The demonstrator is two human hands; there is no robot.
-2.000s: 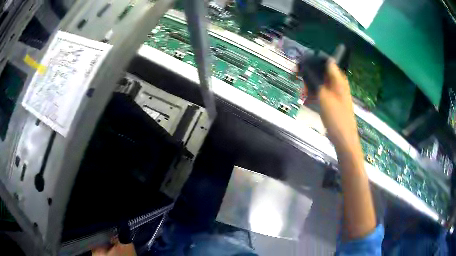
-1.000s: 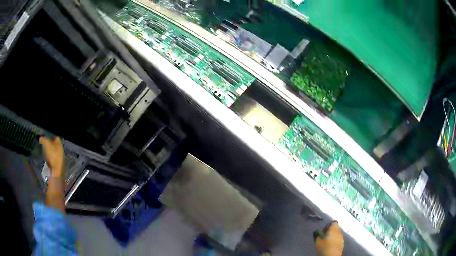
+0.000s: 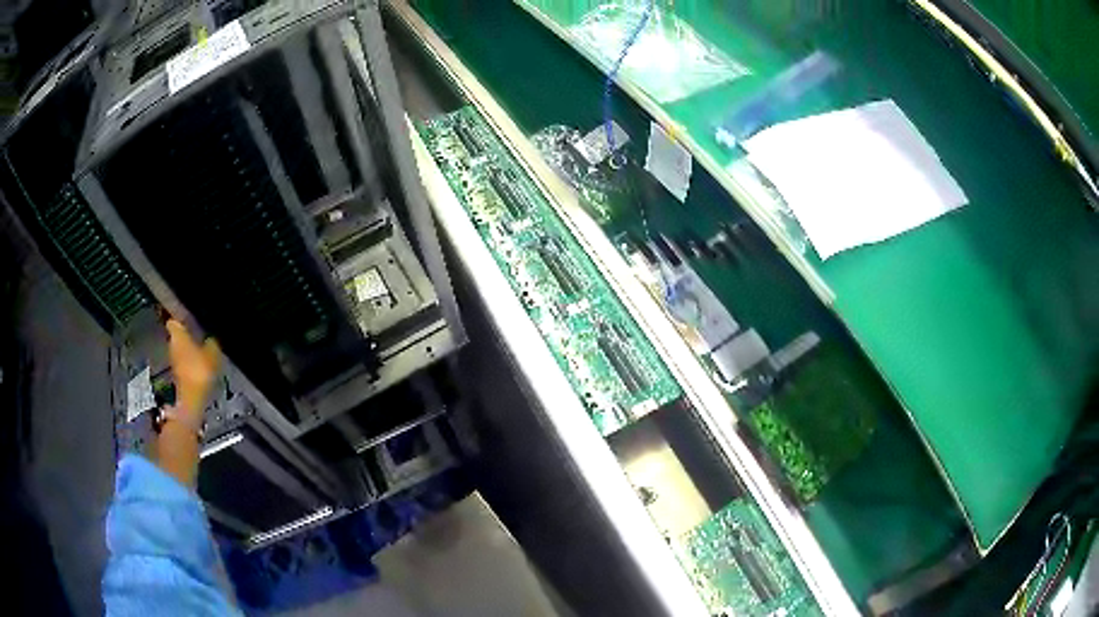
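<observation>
A tall grey metal PCB magazine rack [image 3: 271, 217] with a dark slotted inside stands at the left. My left hand [image 3: 190, 368], blue sleeve below it, grips the rack's near lower edge; its fingertips are partly hidden against the frame. A narrow band shows at the wrist. My right hand is out of the picture.
Beside the rack, green printed circuit boards [image 3: 548, 271] lie between pale conveyor rails [image 3: 542, 398]. Behind are a parts bin of green connectors [image 3: 814, 422], white paper [image 3: 856, 175] and a clear plastic bag [image 3: 657, 54]. Another rack [image 3: 271, 476] stands below.
The view has swung, showing more of the rack and upper shelf. My left hand stays at the rack's edge. My right hand, earlier over the boards, then near the front rail, has left the picture.
</observation>
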